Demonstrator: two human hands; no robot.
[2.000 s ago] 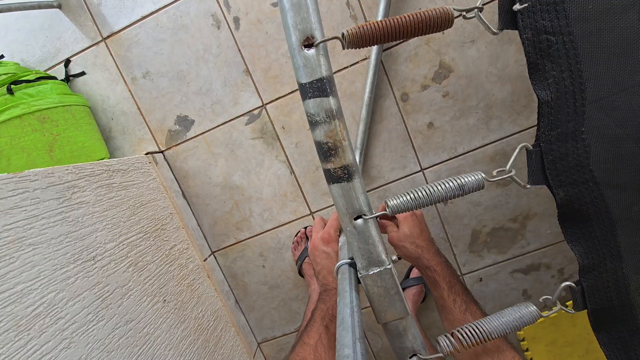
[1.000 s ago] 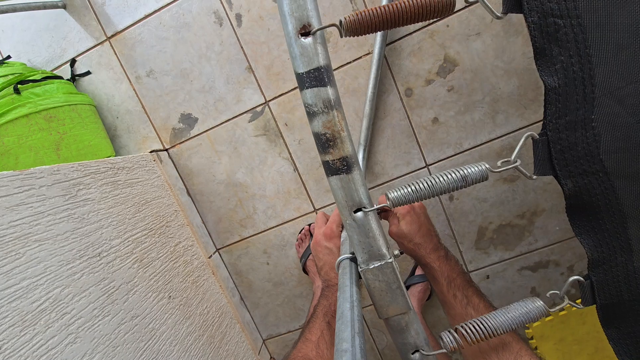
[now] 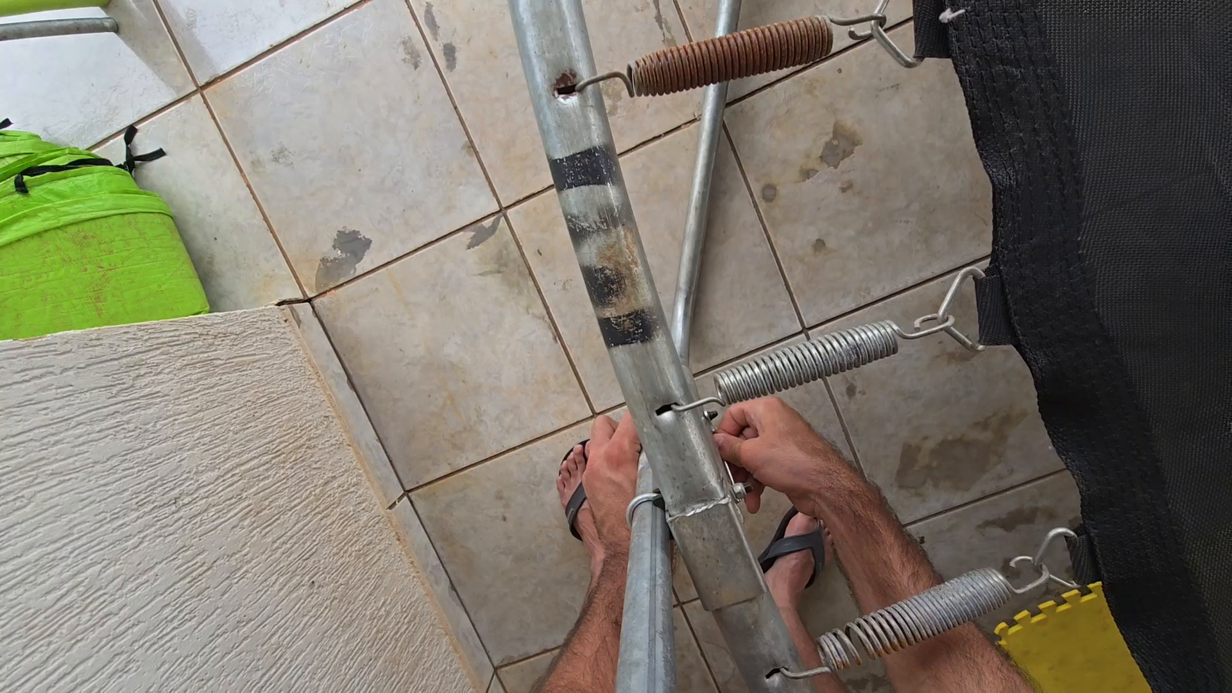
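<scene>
A galvanized steel frame tube [image 3: 626, 260] of a trampoline runs down the middle, with black bands on it. My left hand [image 3: 612, 472] is against the tube's left side, its fingertips hidden behind the metal. On the right side, my right hand [image 3: 760, 443] has thumb and fingers drawn together near a small bolt [image 3: 711, 418]; whether they pinch anything cannot be seen. Another bolt [image 3: 739, 491] sticks out just below. A ring holds the upright pole [image 3: 647, 587] near the tube's joint. Coil springs, one rusty [image 3: 731, 56] and one silver [image 3: 808, 362], link the tube to the black mat [image 3: 1145, 289].
A textured white wall top [image 3: 192, 500] fills the lower left, a bright green padded cover [image 3: 96, 260] behind it. A thin metal pole [image 3: 701, 202] slants behind the tube. Lower right are another spring [image 3: 914, 616] and a yellow foam mat [image 3: 1088, 640]. The floor is tiled.
My right hand has moved up slightly along the tube's right side, its fingers now closer to the small bolt. My left hand stays beside the tube.
</scene>
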